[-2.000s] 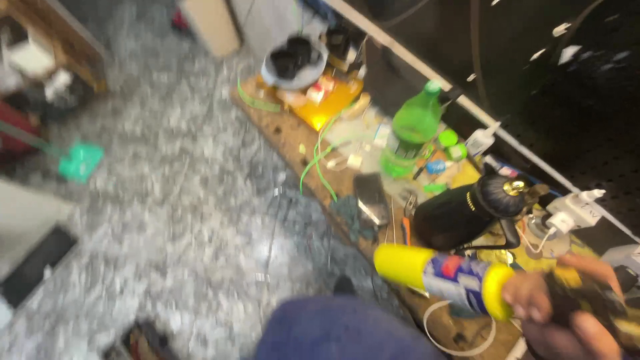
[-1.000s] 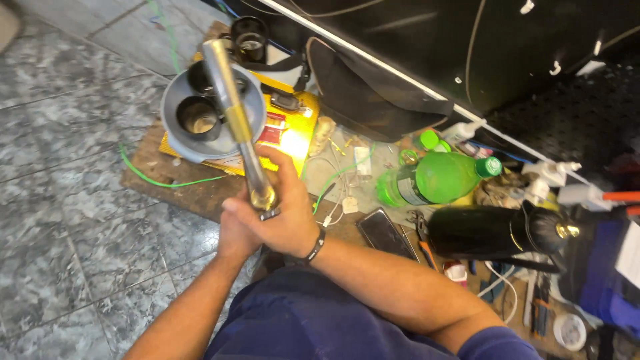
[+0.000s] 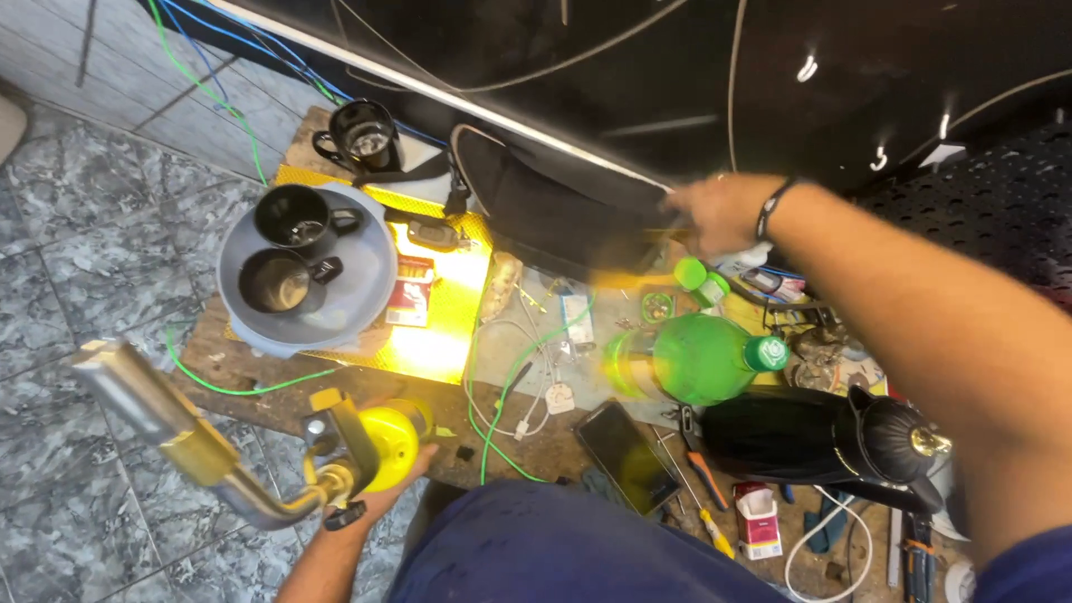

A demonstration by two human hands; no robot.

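My left hand (image 3: 381, 502) holds a gas torch by its yellow canister (image 3: 389, 444), low at the left. The torch's metal burner tube (image 3: 159, 410) points up and left, over the tiled floor. Across the bench, my right hand (image 3: 722, 213) reaches to the far edge by the dark wall, near a black bag (image 3: 561, 201). A blurred orange-yellow shape (image 3: 636, 279) shows just below that hand; whether the fingers hold it I cannot tell. Beneath my right forearm lie a green plastic bottle (image 3: 703, 358) and a black thermos jug (image 3: 787, 435).
A grey-blue basin (image 3: 360, 310) with two black mugs stands on a yellow padded envelope (image 3: 444, 335) at the left. Behind it is another black mug (image 3: 364, 138). Nearer the front edge are a smartphone (image 3: 628, 456), pliers (image 3: 703, 477), a yellow-handled screwdriver (image 3: 716, 532) and loose cables.
Both hands were together at the torch a second ago. My right hand has since left it and moved to the bench's far side, while the torch has come lower and left with my left hand.
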